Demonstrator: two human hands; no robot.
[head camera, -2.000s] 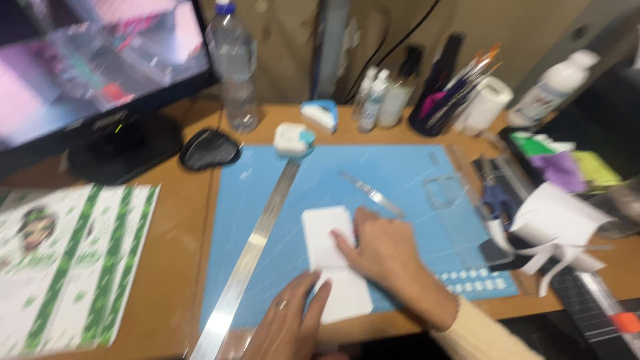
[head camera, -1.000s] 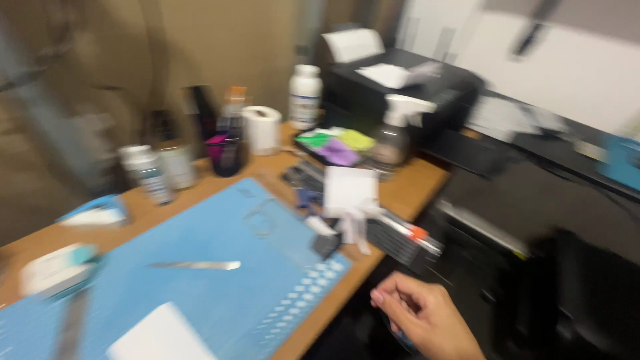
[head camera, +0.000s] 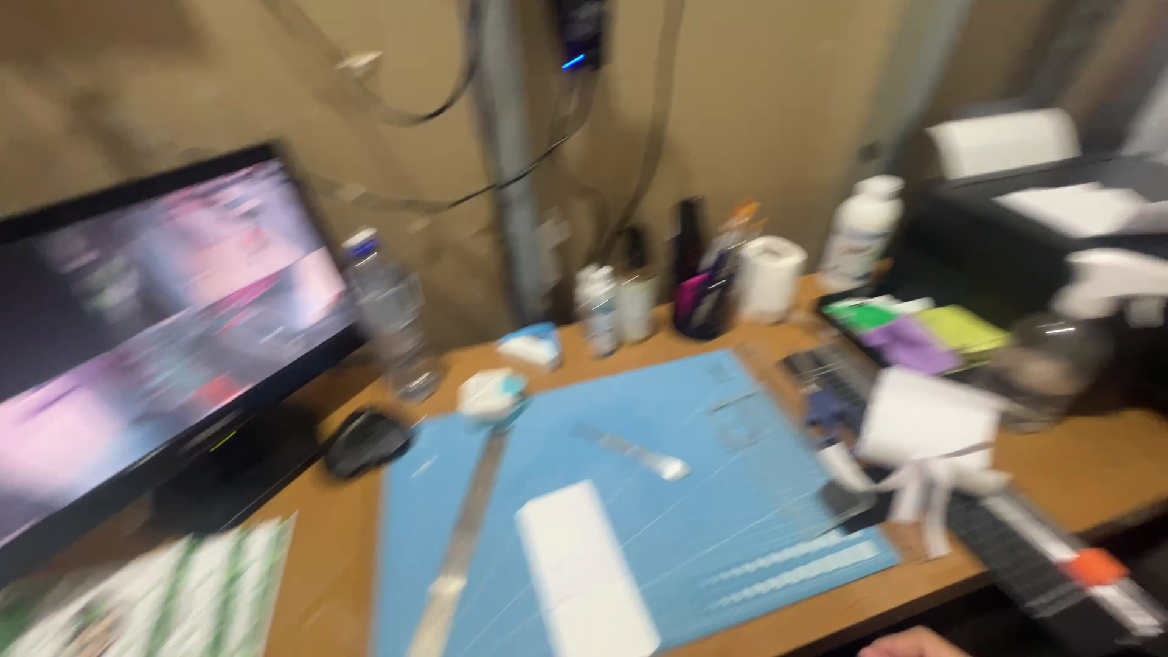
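Only a small part of my right hand (head camera: 915, 642) shows at the bottom edge, right of centre, below the desk's front edge; its fingers cannot be made out. My left hand is out of the picture. A white paper piece (head camera: 586, 570) lies on the blue cutting mat (head camera: 693, 511), its lower end near the frame's bottom. Left of it a metal ruler (head camera: 470, 520) runs lengthwise on the mat. A slim metal tool (head camera: 634, 452), blurred, rests above the paper. The white and teal punch (head camera: 493, 396) sits at the ruler's far end.
A monitor (head camera: 182, 338), computer mouse (head camera: 368, 443) and plastic bottle (head camera: 392, 315) stand left. Small bottles (head camera: 600, 310), a pen holder (head camera: 704, 306) and a white roll (head camera: 771, 278) line the back. Paper scraps (head camera: 931, 429) lie over a paper trimmer (head camera: 1031, 566) at right, near a printer (head camera: 1013, 219).
Two seconds ago both hands were on the white paper; one second ago my right hand was off it, beyond the desk's front edge. It now barely shows. The view has swung right and back.
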